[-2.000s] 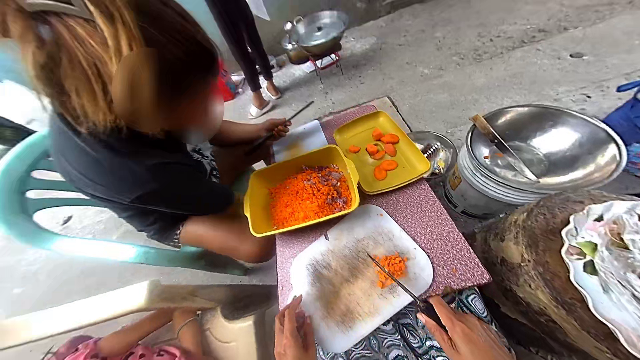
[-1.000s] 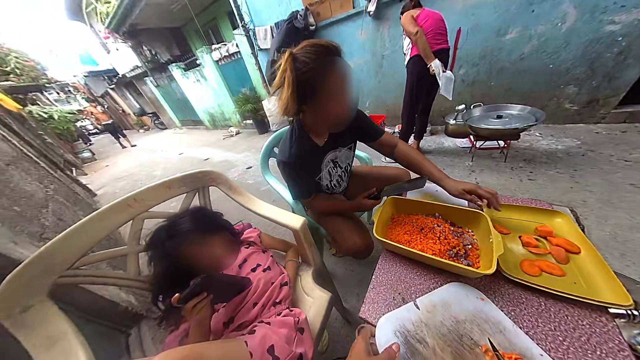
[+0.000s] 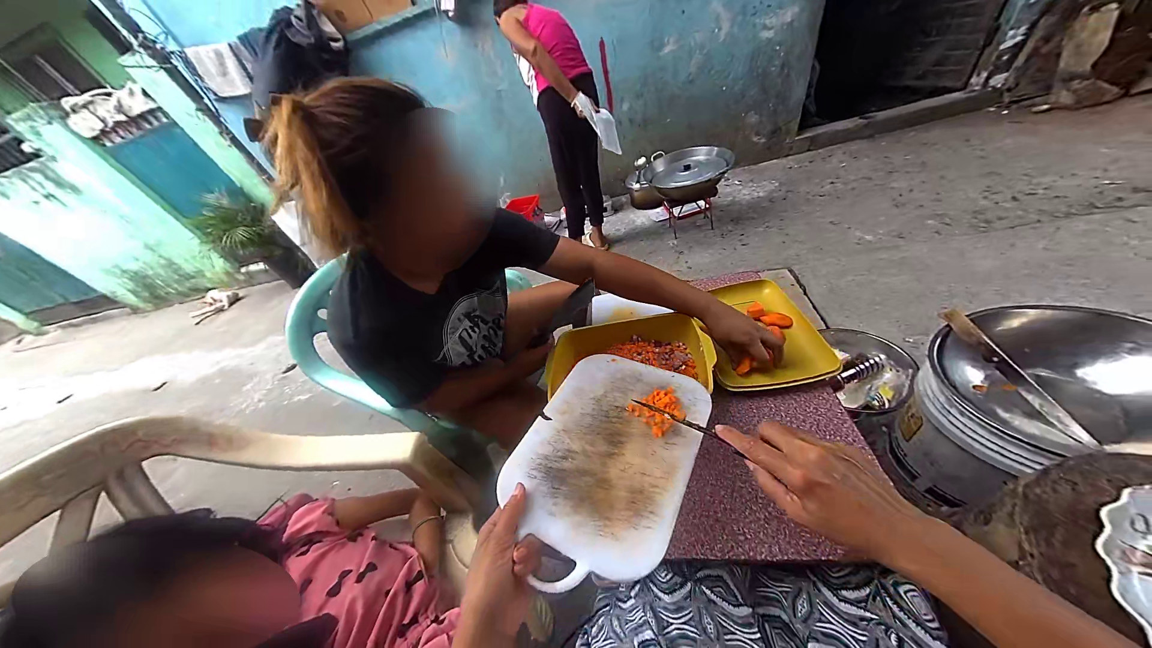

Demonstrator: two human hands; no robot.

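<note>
My left hand [image 3: 508, 567] grips the handle end of a white plastic cutting board [image 3: 621, 486], whose far end is raised over the near rim of a yellow rectangular tub [image 3: 576, 346]. Chopped carrot [image 3: 660, 412] lies in a small heap near the board's far right edge. My right hand [image 3: 801, 477] holds a knife [image 3: 688, 423], its thin blade lying across the chopped carrot. Inside the tub is more chopped carrot mixed with purplish bits [image 3: 661, 355], partly hidden by the board. Behind the tub, carrot pieces [image 3: 769, 318] rest on a yellow tray [image 3: 801, 360].
A person in black [image 3: 432, 297] reaches into the tray and holds a wide blade [image 3: 573, 306]. Another person in pink [image 3: 360, 558] sits at lower left. A metal basin [image 3: 1080, 360] with a knife [image 3: 1035, 396] sits on a bucket [image 3: 945, 441] at right. The speckled tabletop [image 3: 747, 504] is below my right hand.
The cutting board has been lifted from the tabletop and moved to the tub, with chopped carrot still on it. The other person's hand has moved onto the carrot pieces in the tray.
</note>
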